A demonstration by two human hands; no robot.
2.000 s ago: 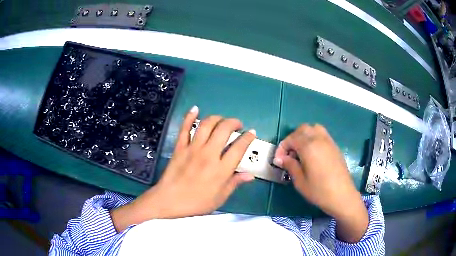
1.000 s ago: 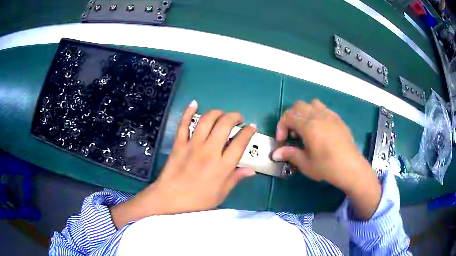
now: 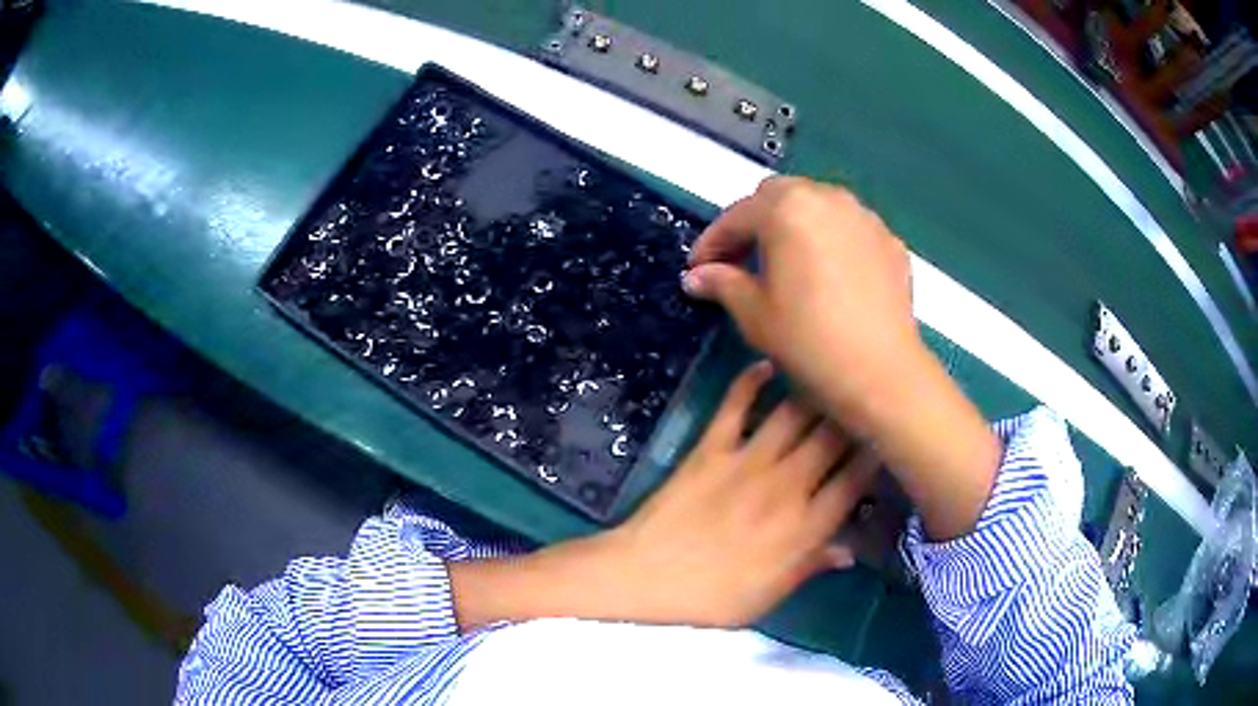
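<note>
The black parts tray (image 3: 504, 262) lies in front, full of small dark parts with bright glints. My right hand (image 3: 814, 283) is over the tray's right edge, with thumb and index fingertips together; whether a part is between them cannot be seen. My left hand (image 3: 745, 517) lies flat to the right of the tray, fingers spread, on the fixture plate. Only a small bit of that fixture plate (image 3: 869, 513) shows beside the fingers, under my right forearm.
One filled plate (image 3: 672, 79) lies on the green conveyor behind the tray, another (image 3: 1134, 370) farther right. A plate (image 3: 1123, 531) and a clear plastic bag (image 3: 1214, 577) lie at the right. A blue stool (image 3: 90, 400) stands below left.
My right hand has moved left from the fixture plate to the tray. The view has turned, so the tray now shows nearer the middle. My left hand remains at the plate.
</note>
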